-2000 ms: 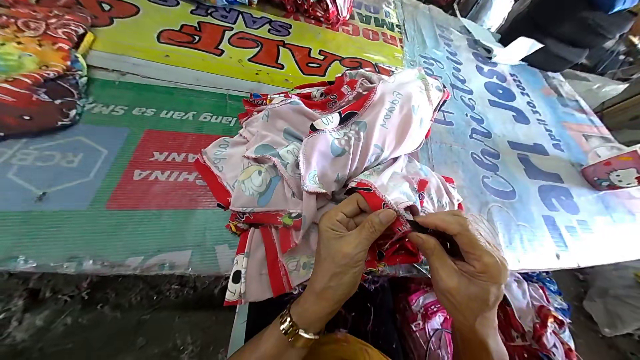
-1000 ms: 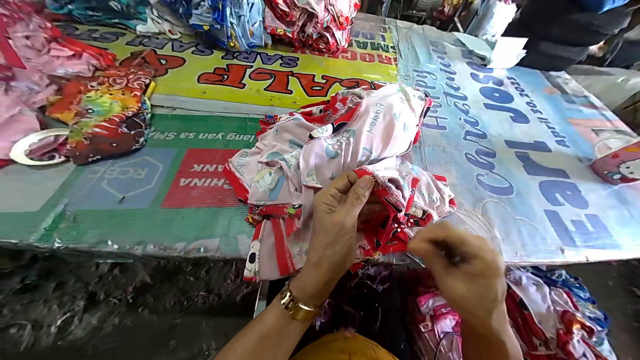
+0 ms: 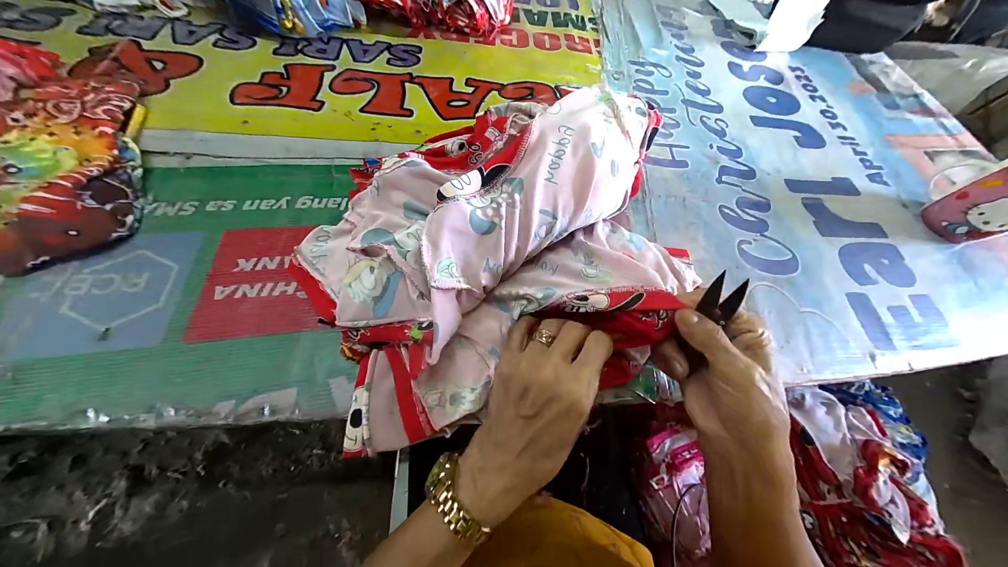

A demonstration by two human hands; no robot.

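A pile of pink printed fabric pieces with red edging (image 3: 504,213) lies inside out on the banner-covered table, near its front edge. My left hand (image 3: 543,386), with a ring and a gold-coloured watch, has its fingers curled on the red edge of the cloth. My right hand (image 3: 720,354) holds small dark thread snips (image 3: 720,303), their two pointed blades apart and pointing up and away. The thumb and fingers of that hand also meet the red edge at its right end. The handle of the snips is mostly hidden in the palm.
Bundled colourful cloth (image 3: 71,165) lies at the left, with more bundles (image 3: 465,12) at the back. A pink cartoon-printed container (image 3: 972,209) stands at the right. Below the front edge of the table (image 3: 181,417) are heaps of printed cloth (image 3: 866,472).
My right hand was off the cloth one second ago and is now at its red edge, with the snips showing. My left hand has turned, its back now upward. The view has moved closer.
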